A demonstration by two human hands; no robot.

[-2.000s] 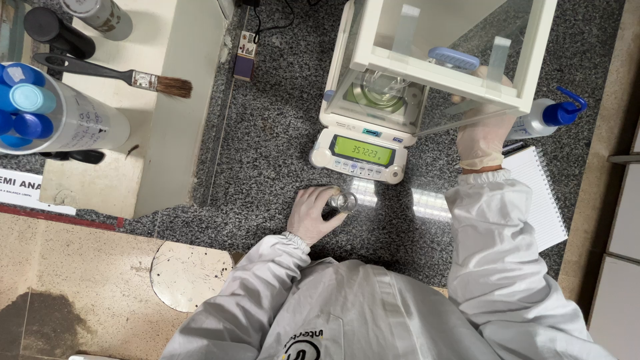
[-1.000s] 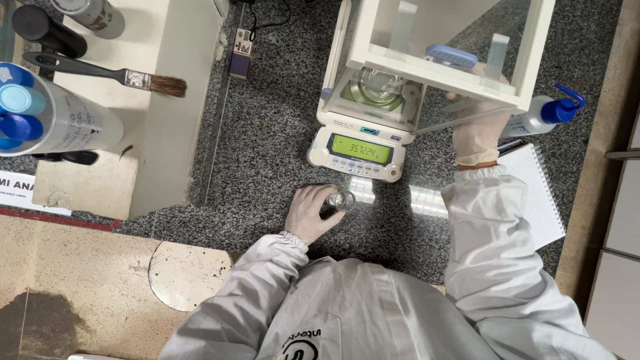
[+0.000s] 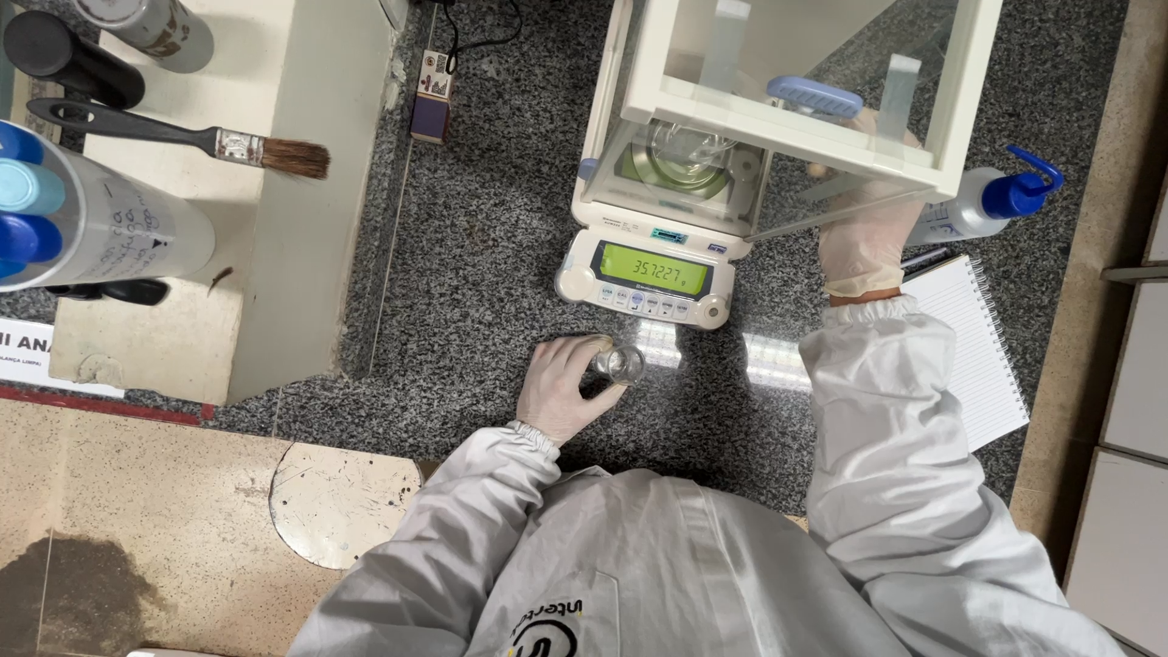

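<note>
My left hand (image 3: 566,385), in a thin pale glove, has its fingers and thumb around a small clear glass vessel (image 3: 623,364) on the granite counter, in front of an analytical balance (image 3: 643,276) with a lit green display. Inside the glass draft shield (image 3: 675,199), a clear glass vessel (image 3: 691,151) stands on the round pan. The shield's side door on the right is swung out or slid back. My right hand (image 3: 867,219), also gloved, is beside that side, its fingers partly seen through glass and a frame with a blue handle (image 3: 814,96); whether they grip anything is hidden.
A wash bottle with a blue top (image 3: 1013,196) and a spiral notebook (image 3: 963,342) with a pen lie right of my right wrist. On the left, a ledge (image 3: 310,182) bears a brush (image 3: 274,153) and a tub of blue-capped items (image 3: 155,224). A small box (image 3: 432,96) lies behind.
The digits on the balance display have changed slightly. Both hands stay about where they were, the left one still around the small glass vessel.
</note>
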